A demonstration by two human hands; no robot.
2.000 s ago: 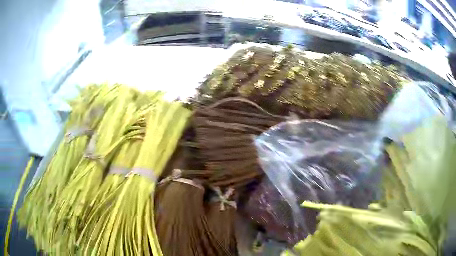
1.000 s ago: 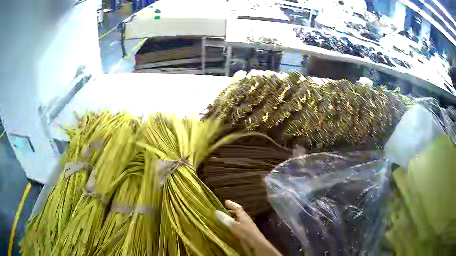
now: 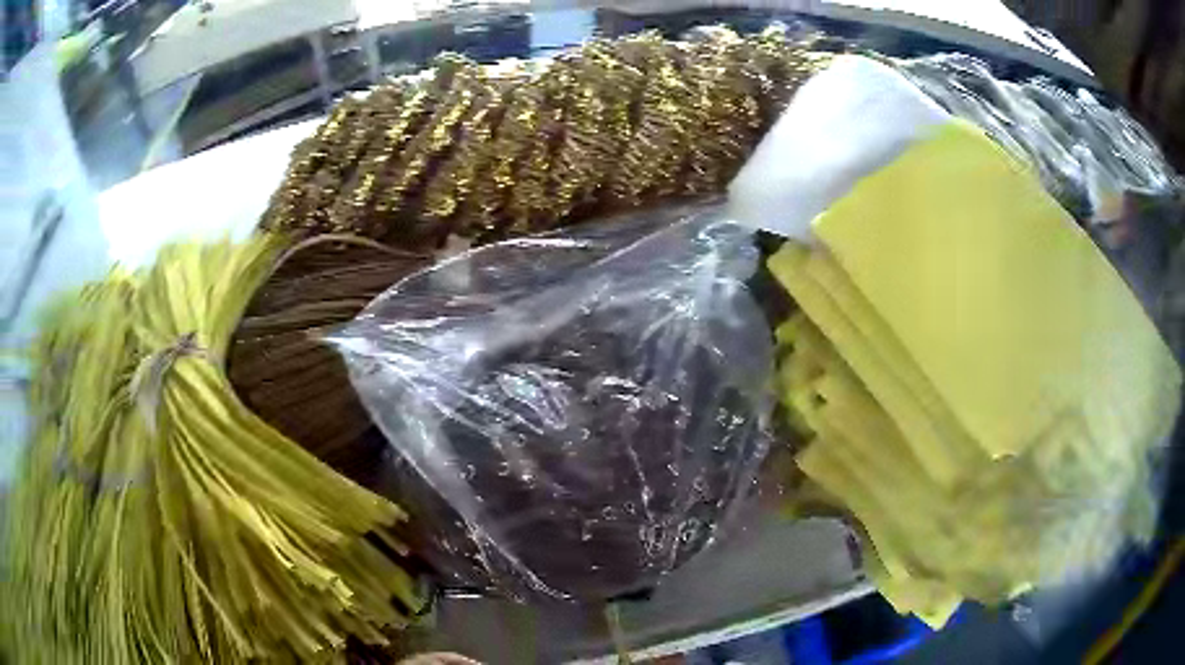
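Note:
A sheaf of yellow strips with a pale tie knotted round it lies at the left, on top of other yellow strips. Brown strips lie beside it, partly covered by the yellow sheaf and a clear plastic bag with dark contents. A small skin-coloured sliver at the bottom edge, below the yellow sheaf, looks like part of my right hand; its fingers and any hold are cut off. My left hand is out of the picture.
Rows of brown pieces with gold metal ends lie behind the bag. Yellow panels are stacked at the right, with a white sheet at their back. More clear plastic lies at the far right.
The view has swung right. The yellow sheaf with the knotted tie, absent from the top two seconds ago, lies over the others. My right hand has left the sheaf's side for the bottom edge.

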